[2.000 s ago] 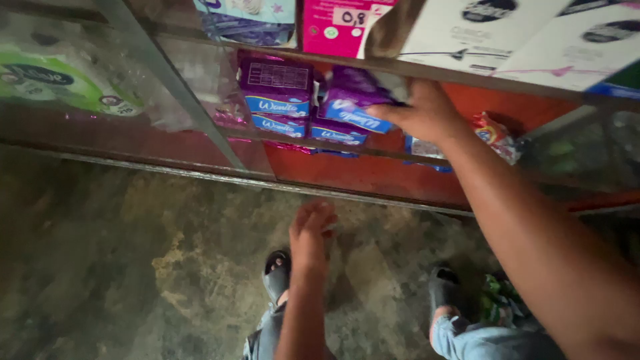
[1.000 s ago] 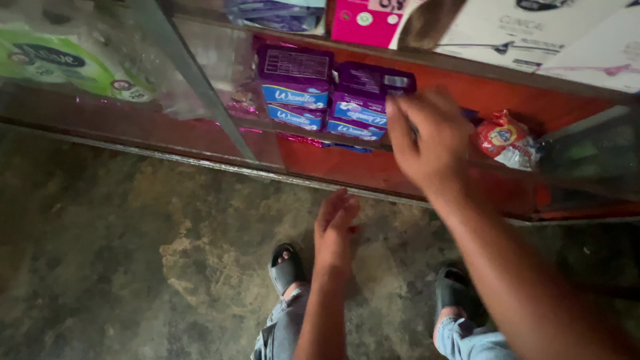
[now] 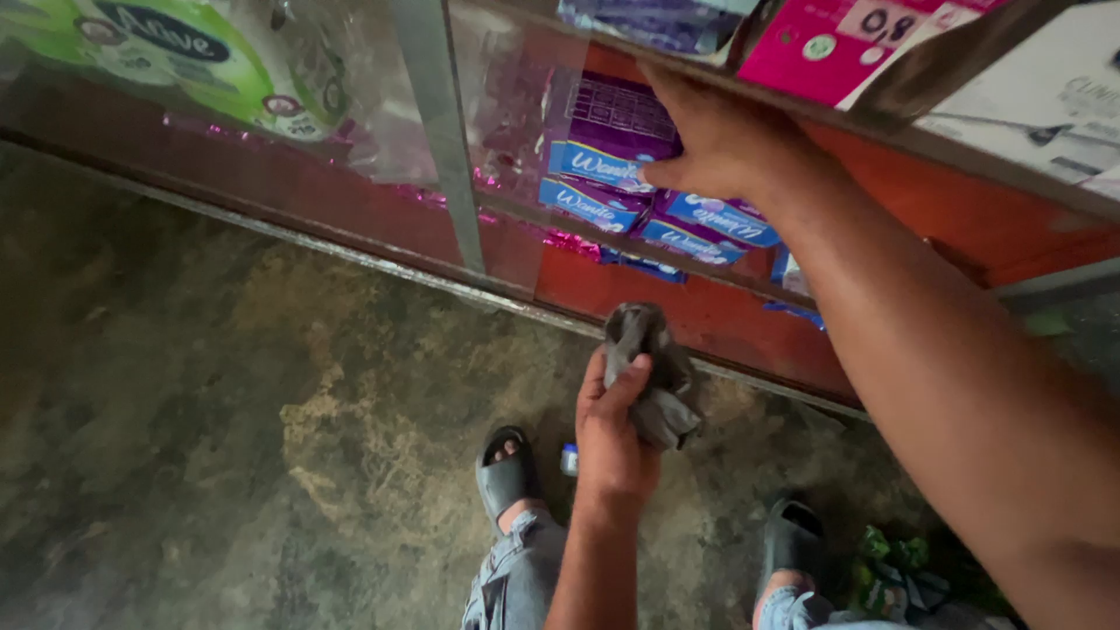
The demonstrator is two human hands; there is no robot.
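Observation:
My left hand (image 3: 617, 420) grips a crumpled grey-brown cloth (image 3: 652, 376) above the floor, in front of the cabinet's lower edge. My right hand (image 3: 722, 140) reaches in under the upper shelf, its thumb against the front of the top left purple and blue Wonita pack (image 3: 604, 162). Its fingers spread over and behind that pack, partly hidden by the shelf edge, so whether they grip it cannot be told. Another Wonita pack (image 3: 591, 203) lies beneath it, and more packs (image 3: 717, 214) are stacked to the right, below my wrist.
The upper shelf edge (image 3: 822, 109) runs over my right forearm, with a pink box (image 3: 853, 48) on that shelf. A metal frame post (image 3: 442, 131) and glass stand left, before green-and-white Alive packs (image 3: 188, 57). A small blue-and-white item (image 3: 570, 459) lies on the floor beside my sandal (image 3: 507, 477).
My right hand has moved left, from the right stack to the left stack of packs. My left hand, with no cloth visible earlier, now holds the crumpled cloth. The view has moved closer.

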